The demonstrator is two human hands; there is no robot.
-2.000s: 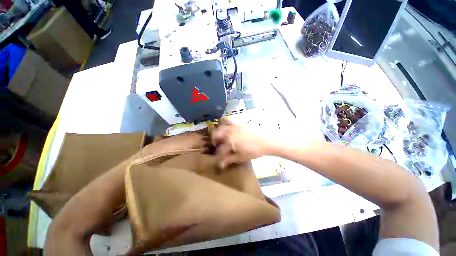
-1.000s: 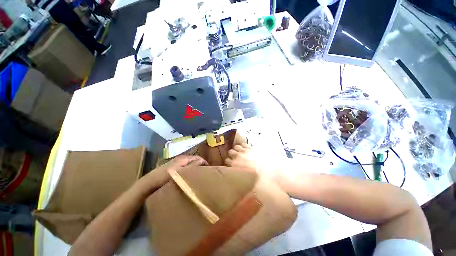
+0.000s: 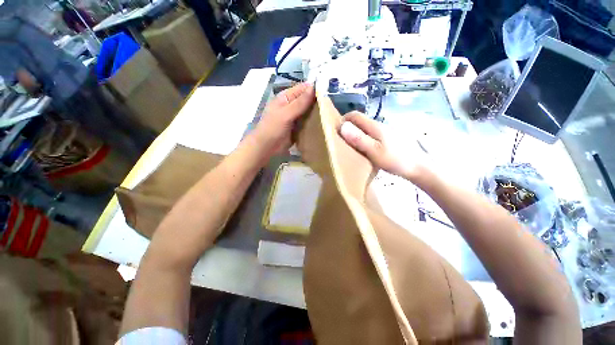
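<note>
A brown bag body (image 3: pixel 404 269) with a paler tan edge binding (image 3: pixel 361 219) hangs lengthwise in front of the sewing machine head (image 3: pixel 347 101), lifted off the table at its upper end. My left hand (image 3: pixel 286 118) pinches the bag's top end. My right hand (image 3: pixel 371 143) grips the bag just right of the binding, with the thumb on top. The bag hides most of the machine's front plate and the needle area. The template plate (image 3: pixel 293 199) with yellow taped edges lies on the machine bed, left of the bag.
Another brown bag body (image 3: pixel 172 182) lies at the table's left. Clear bags of hardware (image 3: pixel 516 192) and a control panel (image 3: pixel 553 87) are at the right. A green spool (image 3: pixel 441 65) stands behind. Cartons (image 3: pixel 145 87) and a person (image 3: pixel 71 87) are beyond the table's left side.
Both hands have lifted the bag away from under the machine head and turned it so the binding runs lengthwise. The template plate is now exposed. The view has shifted left.
</note>
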